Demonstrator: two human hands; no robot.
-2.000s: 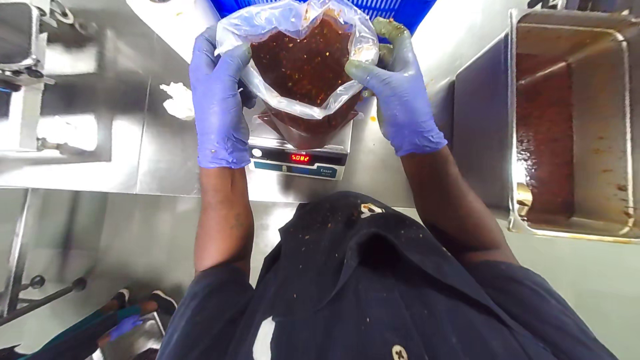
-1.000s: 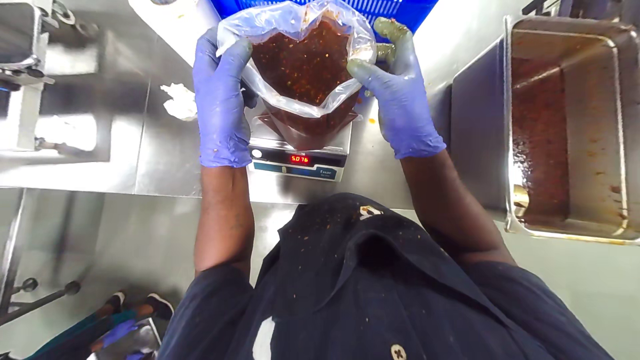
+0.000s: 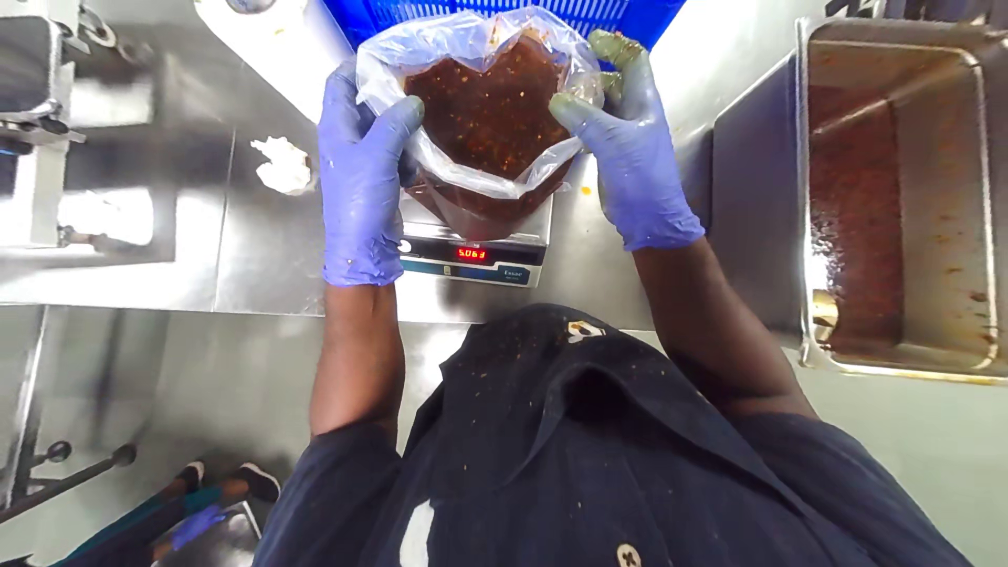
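Observation:
A clear plastic bag [image 3: 472, 177] filled with dark red-brown sauce [image 3: 492, 110] rests on a digital scale [image 3: 472, 264] with a lit red display. My left hand [image 3: 362, 165], in a purple glove, grips the bag's left rim between thumb and fingers. On the opposite side my right hand [image 3: 630, 138], gloved too and smeared with sauce at the fingertips, pinches the right rim. The bag's mouth is spread wide between both hands. Some left fingers are hidden behind the bag.
A blue plastic crate [image 3: 630, 20] stands behind the bag. To the right is a deep steel pan [image 3: 945, 236] with sauce inside. Crumpled white material [image 3: 283, 165] lies on the steel table [image 3: 264, 260]. Another person's legs and gloved hand [image 3: 197, 526] show at lower left.
The scale's red reading has dropped slightly. Both hands keep their hold on the bag's rim. At lower left, the other person's gloved hand and feet have shifted.

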